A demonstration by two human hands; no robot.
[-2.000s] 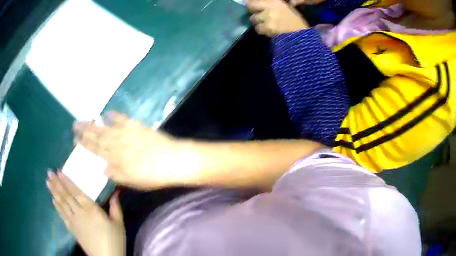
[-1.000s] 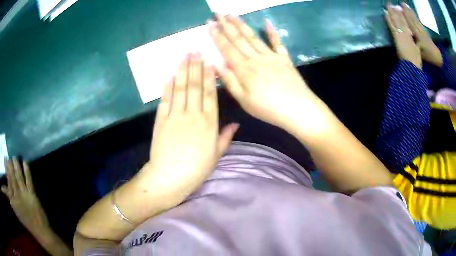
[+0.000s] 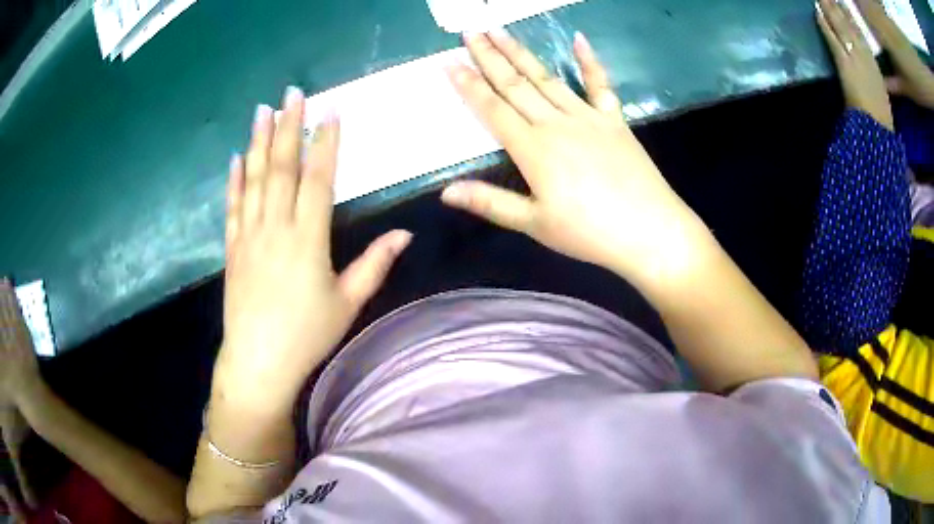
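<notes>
A part-folded leaflet (image 3: 405,123), a white blank strip, lies flat along the front edge of the green bench. My left hand (image 3: 282,235) lies palm down with its fingertips over the strip's left end. My right hand (image 3: 574,169) lies palm down with its fingertips over the strip's right end. Both thumbs stand apart from the fingers, off the paper over the dark gap. The fingers press flat and do not grip. The strip's two ends are partly hidden under the hands.
A white sheet stack (image 3: 492,10) lies beyond my right hand. Folded leaflets (image 3: 133,23) overlap at the upper left. A neighbour's hand and printed paper (image 3: 36,315) are at the left edge. Another person's hands (image 3: 855,56) and blue dotted sleeve are at the right.
My left hand has moved left along the strip, away from my right hand, uncovering its middle. My right hand has shifted slightly right. Earlier, the view was tilted and a large sheet lay open.
</notes>
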